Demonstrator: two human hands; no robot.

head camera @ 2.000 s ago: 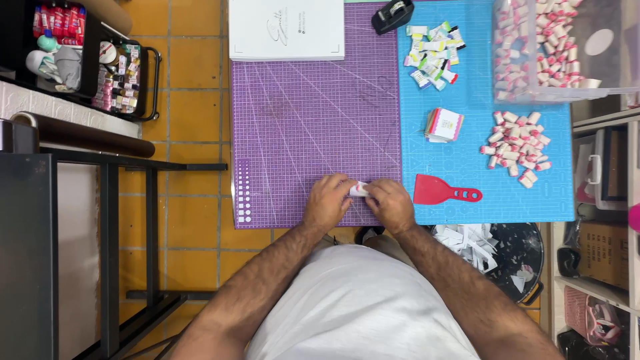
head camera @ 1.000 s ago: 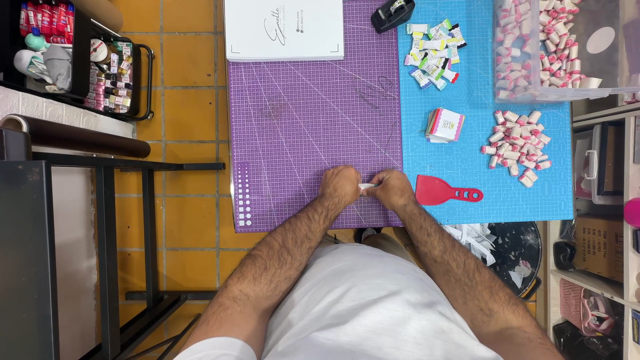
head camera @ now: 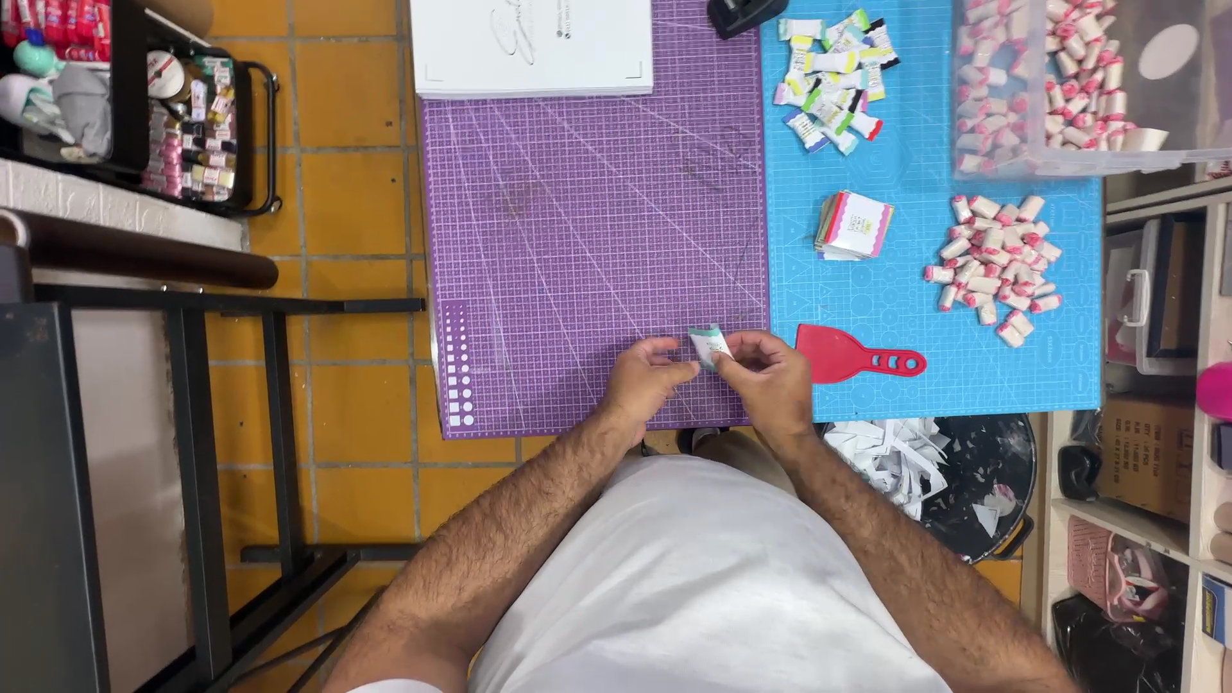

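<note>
Near the front edge of the purple cutting mat (head camera: 597, 241), my right hand (head camera: 770, 380) pinches a small white and teal wrapped piece (head camera: 708, 346) between thumb and fingers. My left hand (head camera: 650, 385) is just to the left of it, its thumb and fingers apart, holding nothing. A red plastic scraper (head camera: 835, 354) lies on the blue cutting mat (head camera: 905, 298), beside my right hand. Further back are a stack of small printed cards (head camera: 859, 226) and a pile of colourful wrapped pieces (head camera: 835, 77). Unlabelled white and pink wrapped pieces (head camera: 996, 255) lie heaped at the right.
A clear plastic bin (head camera: 1088, 164) of similar pieces stands at the back right. A white box (head camera: 534, 58) and a black tape dispenser (head camera: 741, 14) are at the back. Below the mat's edge, a black bucket (head camera: 1015, 481) holds paper scraps. A black metal frame (head camera: 192, 385) stands left.
My hands were together around the small piece; now my left hand has come away from it, and the piece shows its teal and white wrap in my right hand.
</note>
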